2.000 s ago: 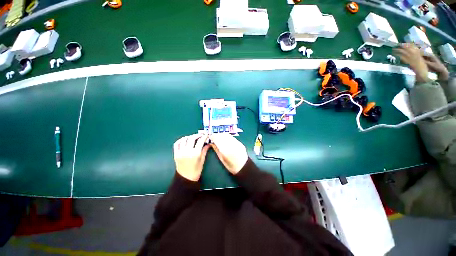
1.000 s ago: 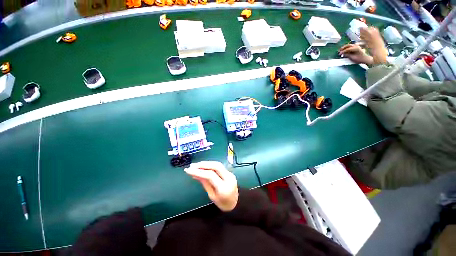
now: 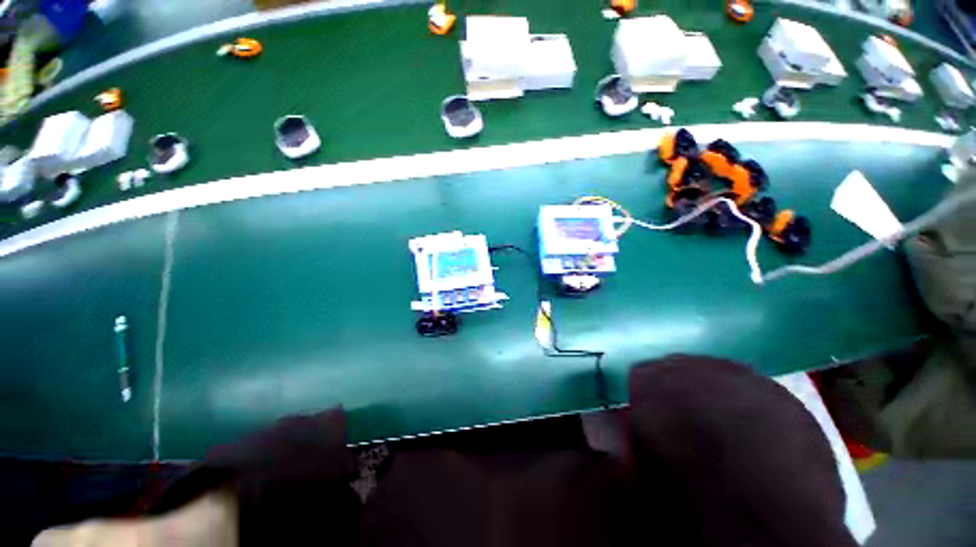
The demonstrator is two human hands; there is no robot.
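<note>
Two earbud testers stand on the green worktop: the left tester (image 3: 455, 272) has a lit blue screen, the right tester (image 3: 578, 239) has a darker screen. A black test cradle (image 3: 437, 323) sits at the left tester's front edge and another cradle (image 3: 579, 283) at the right tester's front. A thin black cable (image 3: 578, 353) with a yellow-white tag runs below them. My left hand (image 3: 145, 529) is at the bottom left, blurred and cut off by the edge, away from the testers. My right hand is not in view; only its dark sleeve shows.
Orange-and-black round pieces (image 3: 719, 182) and a white paper slip (image 3: 865, 207) lie right of the testers. A thick white cable (image 3: 835, 265) crosses from the right. A teal pen (image 3: 123, 358) lies left. Beyond the white rail (image 3: 375, 171), the belt carries cases, earbuds and white boxes. A person's sleeve shows far right.
My right hand has left the worktop and gone out of view. My left hand has come into view at the bottom left. The camera view has shifted. The neighbour's hands are no longer visible.
</note>
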